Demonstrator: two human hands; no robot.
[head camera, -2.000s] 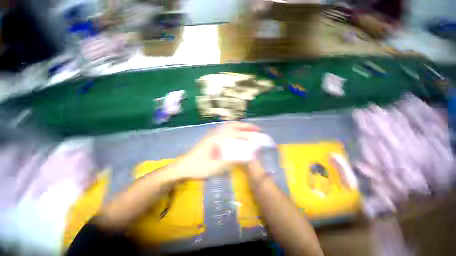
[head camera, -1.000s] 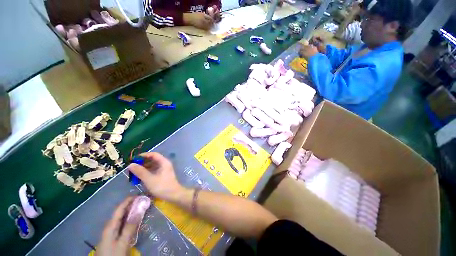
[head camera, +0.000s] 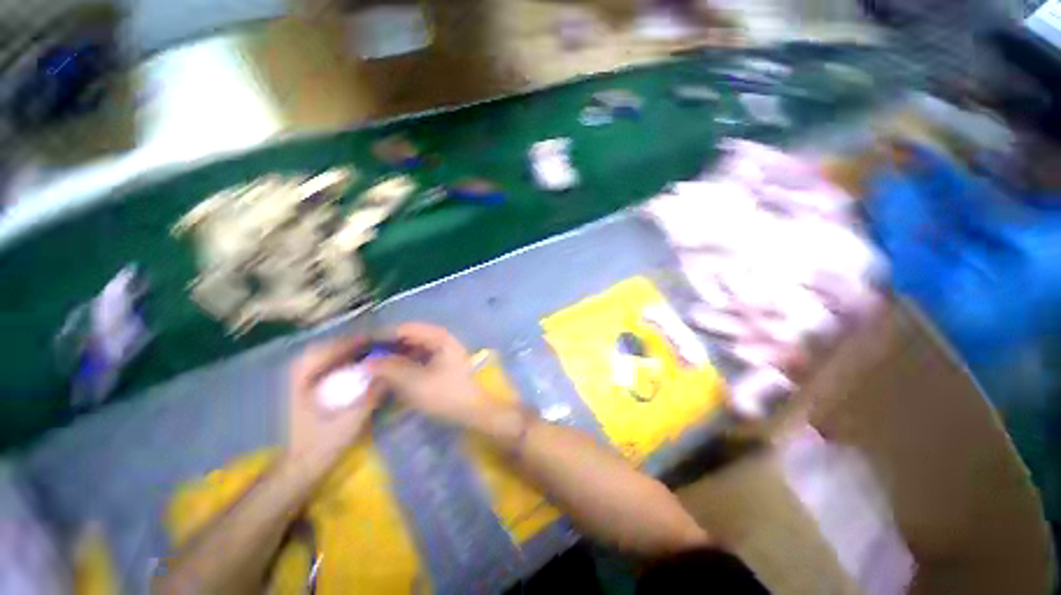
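The frame is blurred. My left hand (head camera: 320, 401) holds a pale pink housing shell (head camera: 343, 387) above the grey and yellow printed sheet (head camera: 436, 488). My right hand (head camera: 428, 370) is against it, with its fingers on a small blue battery cell (head camera: 378, 352) at the shell's upper edge. The two hands touch or nearly touch. How far the battery sits in the shell cannot be told, and its wires and circuit board are not clear.
The green conveyor belt (head camera: 465, 157) lies beyond, with a heap of beige inner parts (head camera: 279, 250) and part-assembled units (head camera: 113, 331) at left. Pink housings (head camera: 774, 250) are heaped at right beside an open carton (head camera: 954, 430). A person's blue sleeve (head camera: 966, 244) is at far right.
My hands have come together, bringing the battery from over the belt's edge to the shell. The camera view has turned left, so the belt and heaps appear shifted.
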